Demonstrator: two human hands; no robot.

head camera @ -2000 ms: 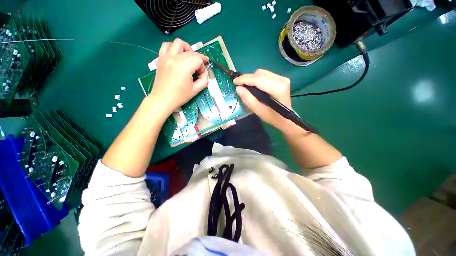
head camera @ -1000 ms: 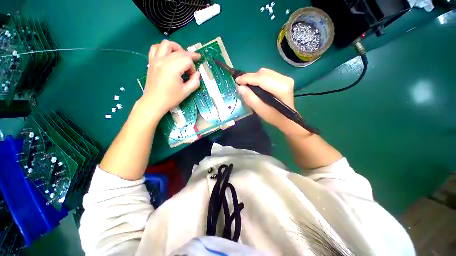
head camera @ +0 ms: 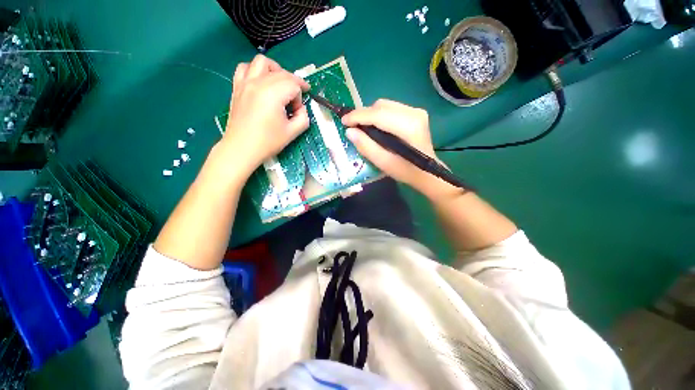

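A green printed circuit board (head camera: 309, 164) lies in a tan soldering fixture (head camera: 352, 82) at the front edge of the bench. My right hand (head camera: 392, 137) holds the black soldering iron (head camera: 411, 152) like a pen, its tip pointing up and left at the board's upper part. My left hand (head camera: 267, 107) is over the board's upper left, thumb and forefinger pinched close to the iron's tip. The thin solder wire (head camera: 207, 70) runs from the far left into my left fingers. The exact contact at the tip is too small to tell.
Populated boards (head camera: 95, 221) stand in rows at left beside a blue bin (head camera: 42, 286). Small white connectors (head camera: 181, 144) lie left of the fixture. A fume fan (head camera: 274, 19), a white cylinder (head camera: 325, 21), a solder dross tin (head camera: 474, 61) and a black station (head camera: 571, 34) stand at the back.
The iron tip has moved left, nearer my left fingers, after sitting further right a second ago. My left fingers have shifted slightly right. The view has shifted slightly.
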